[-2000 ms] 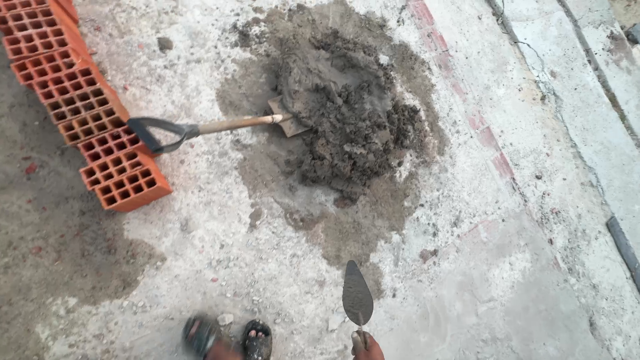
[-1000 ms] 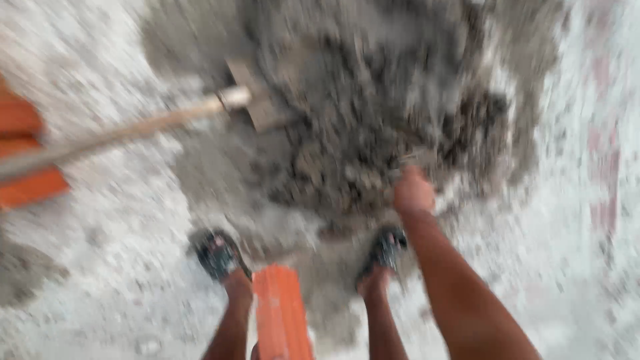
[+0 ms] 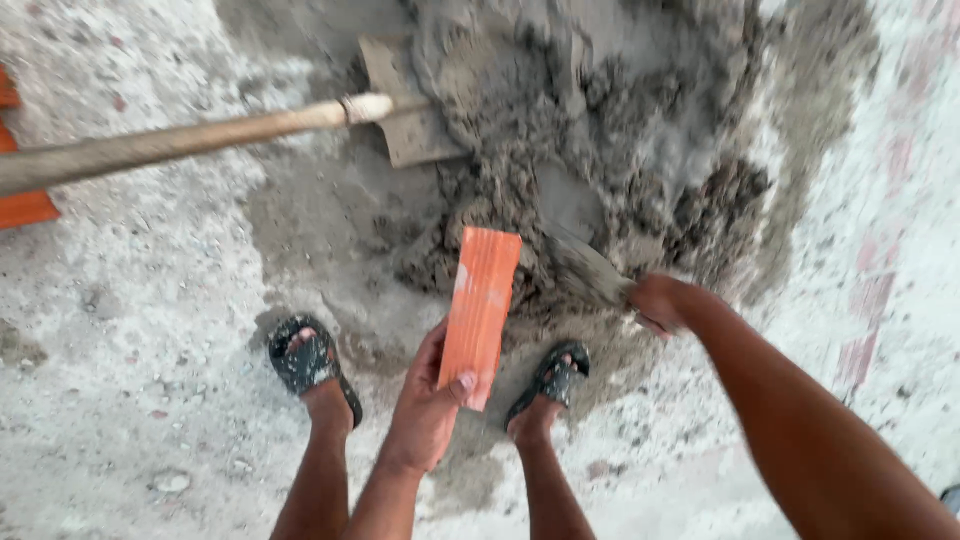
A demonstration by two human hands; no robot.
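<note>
My left hand [image 3: 431, 401] grips the lower end of an orange clay brick [image 3: 484, 307], held up above the near edge of a heap of wet grey mortar [image 3: 517, 112]. To the right, my right hand [image 3: 660, 304] is closed around a trowel [image 3: 589, 266]; the hand hides most of its handle. The trowel's blade lies at the near side of the heap, partly coated in mortar. Left of it, a shovel [image 3: 409, 105] rests with its blade edge in the mortar and its wooden shaft reaching to the left.
My sandalled feet [image 3: 304, 356] stand apart, just on the near side of the heap. Orange bricks [image 3: 22, 210] show at the left edge, partly behind the shovel shaft. Rough, pale concrete floor [image 3: 150, 337] surrounds the mortar, with wet patches and small debris.
The brick, low in view one second ago, is now raised toward the heap in my left hand. The trowel, upright in my right hand two seconds ago, is now at the mortar. The view has come closer.
</note>
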